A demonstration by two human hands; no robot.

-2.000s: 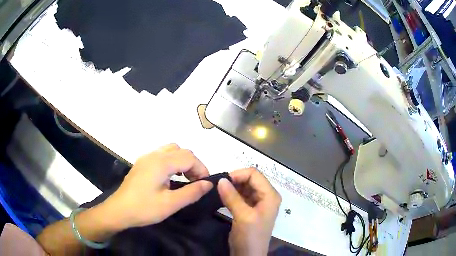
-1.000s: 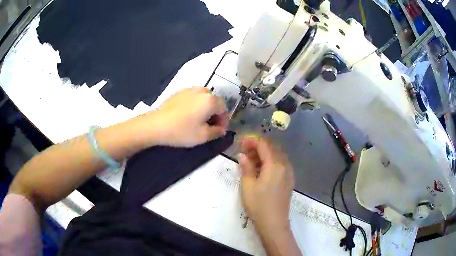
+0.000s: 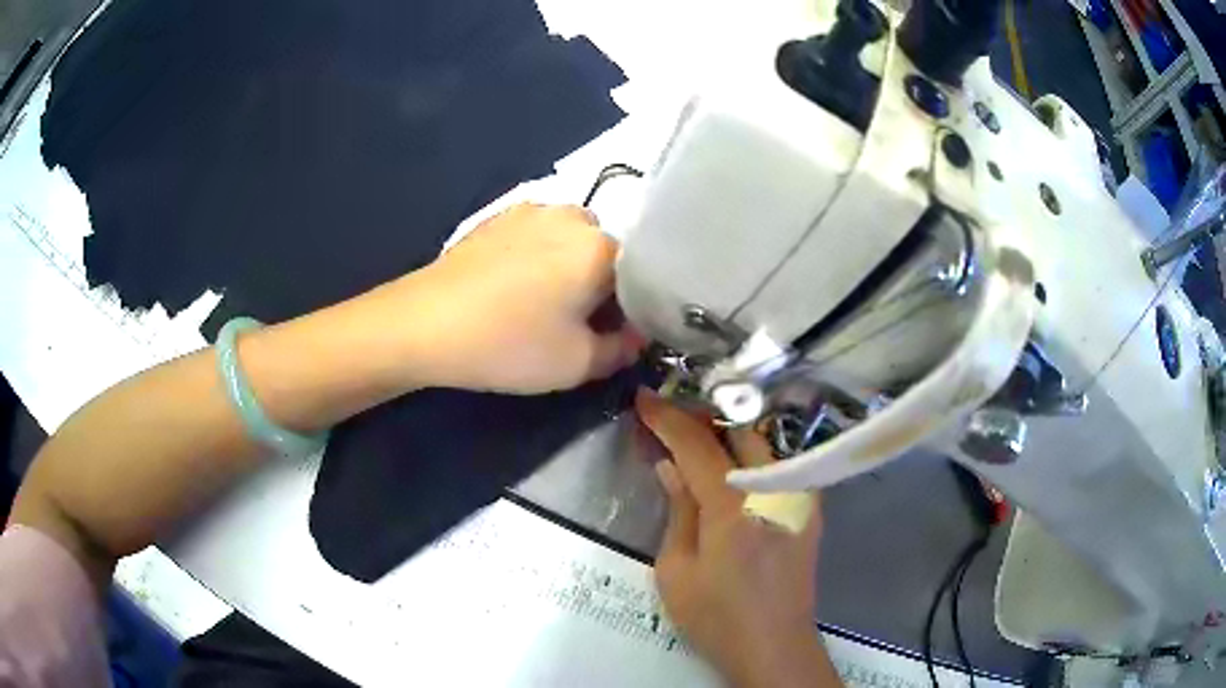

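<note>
The black fabric workpiece (image 3: 417,464) lies flat over the front left of the machine bed (image 3: 592,491) and the table edge. Its tip reaches the presser foot area (image 3: 672,376) under the white sewing machine head (image 3: 753,202). My left hand (image 3: 531,303), with a pale green bangle on the wrist, presses on the fabric, its fingertips beside the presser foot. My right hand (image 3: 726,538) is at the near side of the foot, its fingertips at the fabric's edge and partly hidden by the head. The needle tip is hidden.
A large pile of black cut pieces (image 3: 309,135) lies on the white table (image 3: 202,497) left of the machine. The machine arm (image 3: 1076,444) stands at the right, with a black cable (image 3: 948,591) by its base. A printed ruler scale (image 3: 605,605) runs along the table's front.
The black fabric has gone from my lap up to the presser foot. Both hands have moved forward to the foot. The machine head now looks larger and nearer.
</note>
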